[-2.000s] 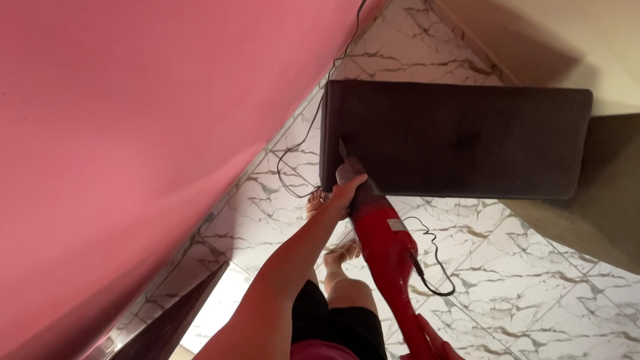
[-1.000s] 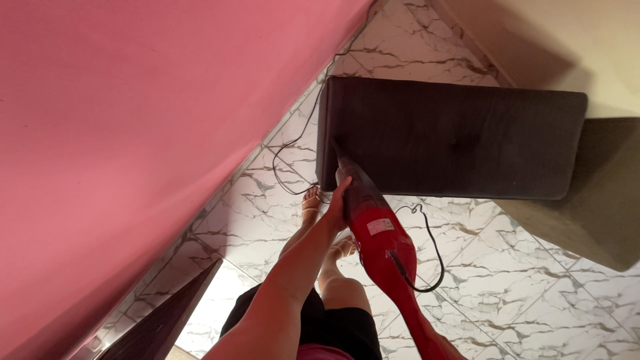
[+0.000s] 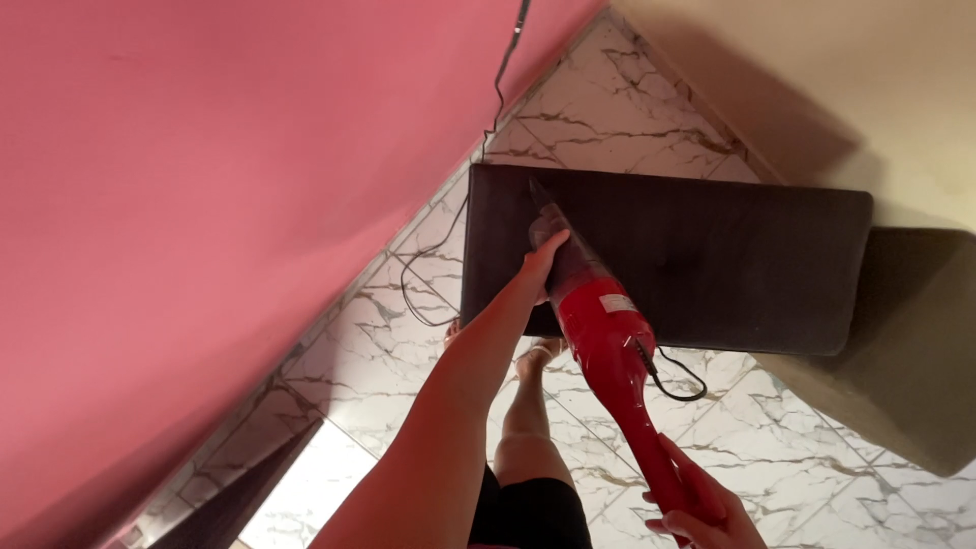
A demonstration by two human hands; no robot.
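Observation:
A red corded handheld vacuum cleaner [image 3: 606, 328] slants across the view, its narrow nozzle over the left part of a dark upholstered bench top [image 3: 732, 267]. My left hand [image 3: 547, 255] grips the smoky clear dust cup near the nozzle. Around the red handle at the lower right, my right hand [image 3: 698, 507] is closed. The nozzle tip seems to touch the dark surface near its far left corner. A black power cord [image 3: 686, 393] loops out of the vacuum's body.
A pink wall [image 3: 191, 152] fills the left side and a beige wall [image 3: 862, 76] the upper right. More cord [image 3: 404, 286] lies on the marbled tile floor [image 3: 610, 107] left of the bench. An olive-brown padded piece [image 3: 915, 396] sits at the right. My bare feet are beside the bench's near edge.
The vacuum's nozzle, with my left hand on the dust cup, has moved farther across the dark surface toward its far edge. My right hand on the handle has come more into view.

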